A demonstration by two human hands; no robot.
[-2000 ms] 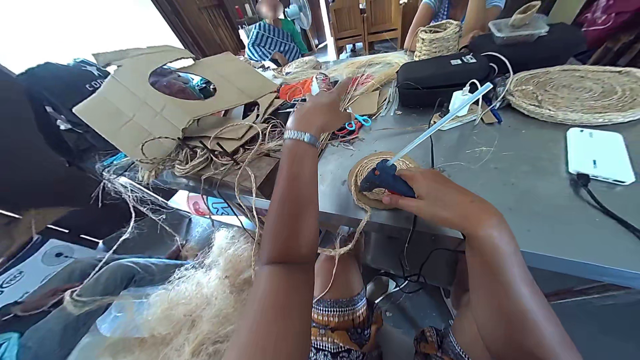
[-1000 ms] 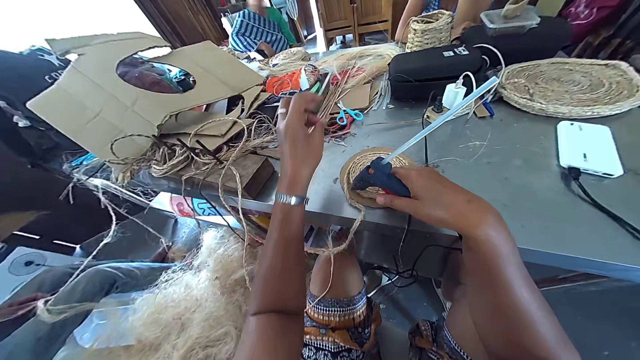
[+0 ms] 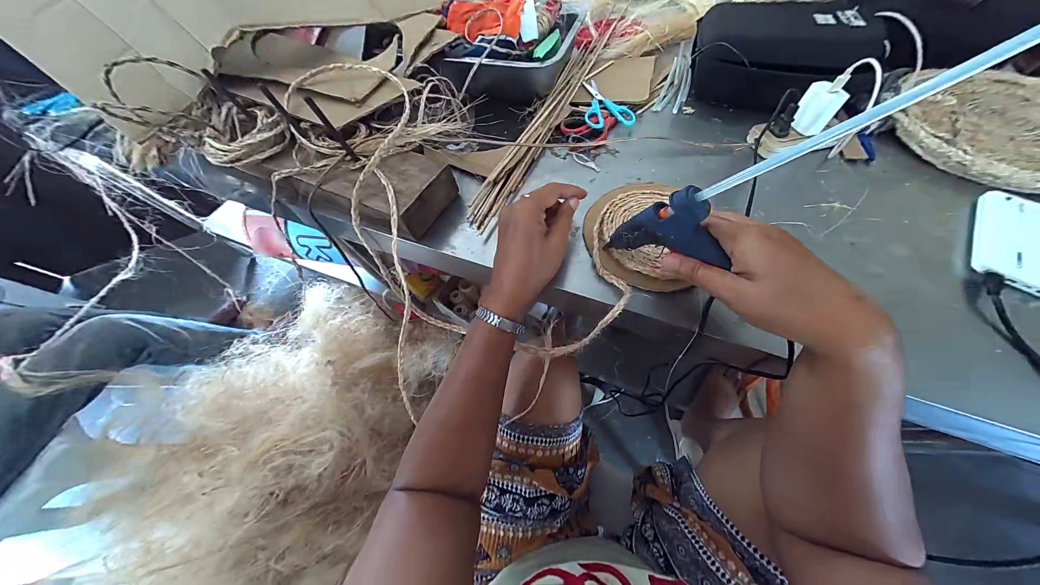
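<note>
My right hand [image 3: 756, 276] grips a dark blue hot glue gun [image 3: 670, 227] with a long clear glue stick [image 3: 861, 122] running out of its back. Its nozzle rests at the left edge of a coiled twine disc [image 3: 630, 219], which lies on a round cardboard base [image 3: 597, 213]. From the coil a braided twine [image 3: 593, 337] hangs over the table edge and loops left. My left hand [image 3: 536, 240], a metal watch band at its wrist, is just left of the disc, thumb and index finger nearly together. Whether a small bit is between those fingertips I cannot tell.
A wooden block [image 3: 382, 191], thin sticks [image 3: 540, 134], blue-handled scissors [image 3: 608, 112] and a black tray [image 3: 504, 73] lie behind my left hand. At right are a white device [image 3: 1007, 240], a plug [image 3: 816, 106] and a woven round mat [image 3: 971, 122]. Loose fibre [image 3: 268, 455] heaps at lower left.
My left hand has come back from the scissors and sticks area to beside the disc. My right hand keeps the glue gun at the disc. The view has tilted down and closer.
</note>
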